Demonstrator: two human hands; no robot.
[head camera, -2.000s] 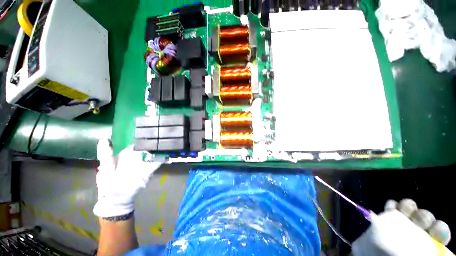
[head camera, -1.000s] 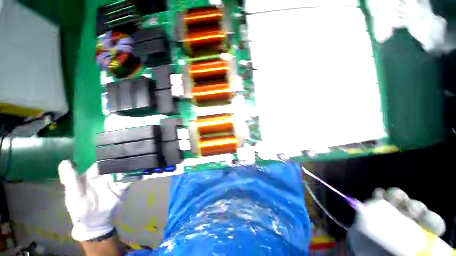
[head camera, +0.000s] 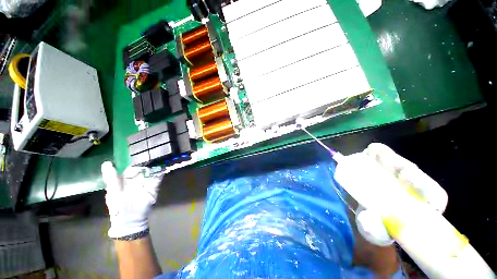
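Observation:
The large power circuit board (head camera: 245, 132) lies on the green mat, with white covered blocks (head camera: 294, 54) on its right, three orange-copper coils (head camera: 206, 82) in the middle and black blocks (head camera: 155, 143) at left. White beads run along its near edge. My right gloved hand (head camera: 403, 182) is shut on the white syringe (head camera: 381, 190) with a yellow band. Its needle (head camera: 320, 141) points up-left, the tip at the board's near edge below the white blocks. My left gloved hand (head camera: 131, 199) is at the board's near left corner, fingers spread; whether it grips the board is unclear.
A white tape dispenser (head camera: 65, 98) with a yellow reel stands left on the green bench (head camera: 430, 65). Parts of crumpled white material show at the top right. The blue apron (head camera: 267, 223) is below the bench edge. A grey ribbed object (head camera: 20, 248) is at lower left.
The syringe has come up and left, its needle tip now at the board's near edge. The camera view has shifted and tilted. My left hand stays near the board's left corner.

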